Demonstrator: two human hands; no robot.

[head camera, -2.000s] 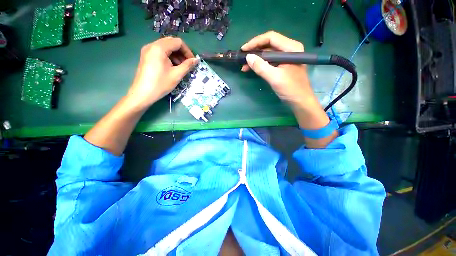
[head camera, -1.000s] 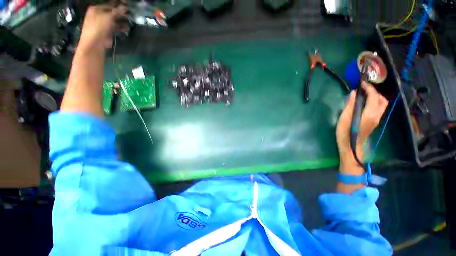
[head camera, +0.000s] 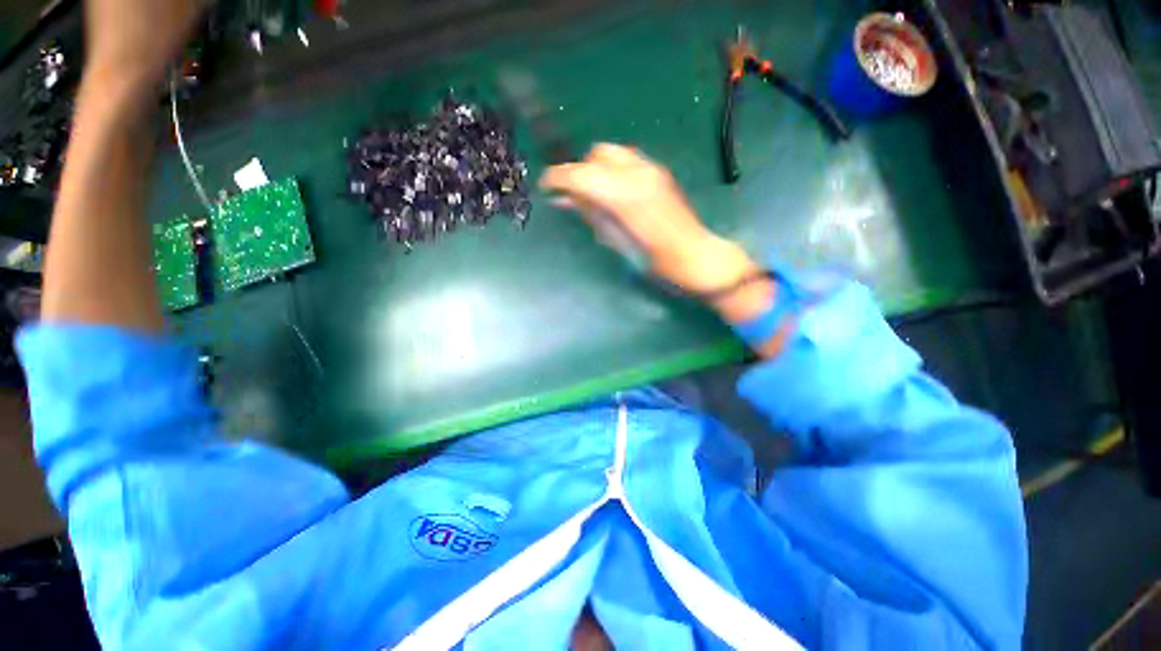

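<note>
My left hand [head camera: 143, 28] is at the top left, cut off by the top edge; its fingers are hidden. A thin solder wire [head camera: 185, 143] runs down from near it. My right hand [head camera: 630, 210] is blurred above the mat, right of the heap of small black components [head camera: 439, 172]. It is closed around the soldering iron [head camera: 541, 117], which shows as a dark blurred streak pointing up and left from the fingers. Green circuit boards [head camera: 261, 232] lie side by side at the left, solder side up. The whitish worked board cannot be made out.
A white scrap [head camera: 251, 174] lies behind the green boards. Orange-and-black side cutters [head camera: 751, 76] and a blue spool [head camera: 885, 64] stand at the back right. A black tray [head camera: 1019, 191] is at the far right. Blurred dark items line the far left edge.
The whitish board has left the front of the mat, and my left hand has moved far up and left. My right hand swung right to the spool, then back left near the heap. The view has shifted.
</note>
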